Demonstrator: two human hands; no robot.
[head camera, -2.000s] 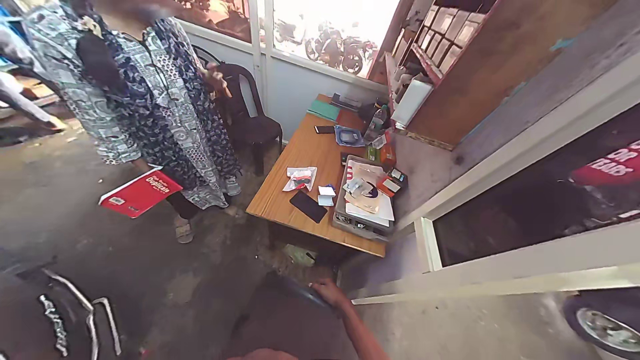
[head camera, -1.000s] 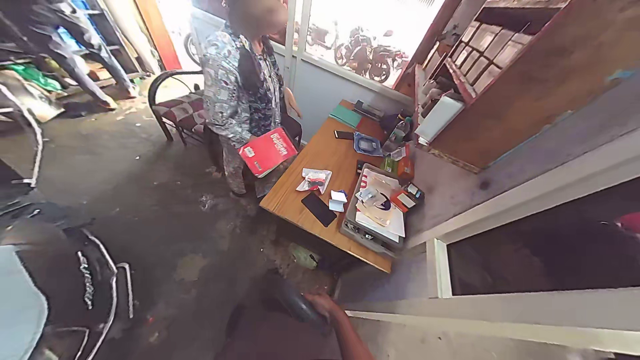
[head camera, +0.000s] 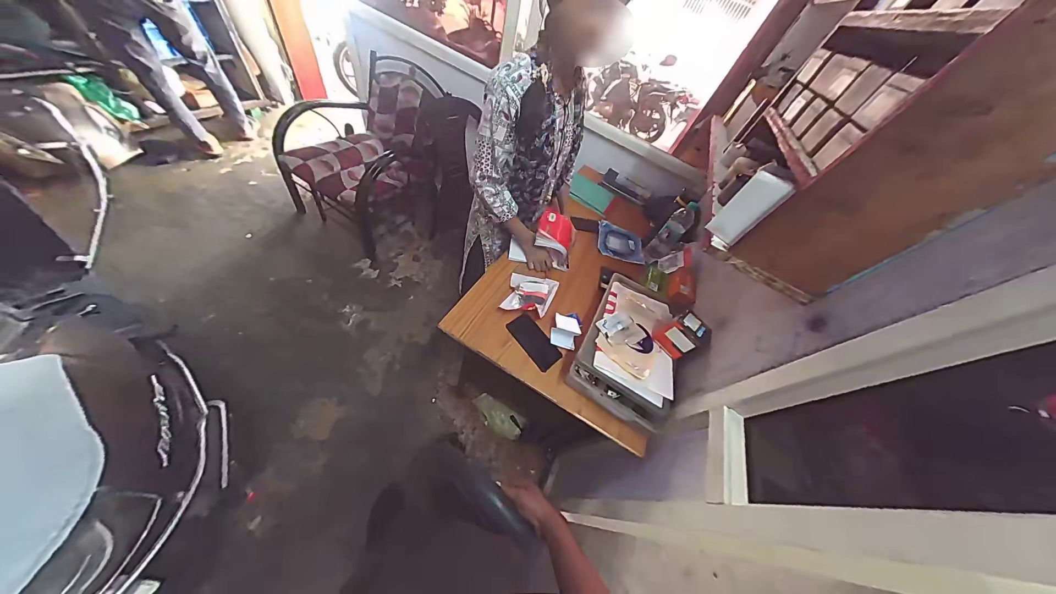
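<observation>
At the bottom centre, my right hand (head camera: 528, 502) grips the edge of a dark, curved, smooth object (head camera: 488, 499); its kind is unclear, and its lower part fades into shadow. My left hand is not in view. Beyond my right hand stands a wooden desk (head camera: 478, 318). On it lie a black phone (head camera: 534, 341), a small folded white paper (head camera: 565, 332), a torn white and red packet (head camera: 530, 294) and a grey tray (head camera: 577, 373) filled with papers. A person (head camera: 520, 148) at the far side has a hand on an open red-covered book (head camera: 554, 231).
A dark scooter (head camera: 124, 396) with a metal guard stands at left. Behind are a checkered cushioned chair (head camera: 330, 157) and another person's legs (head camera: 186, 74). A wooden shelf unit (head camera: 899, 173) hangs at right above a window ledge. A greenish packet (head camera: 497, 415) lies below the desk.
The person in the patterned top has moved to the desk. The red book, earlier held closed beside the body, is now open at the desk. My view has swung left.
</observation>
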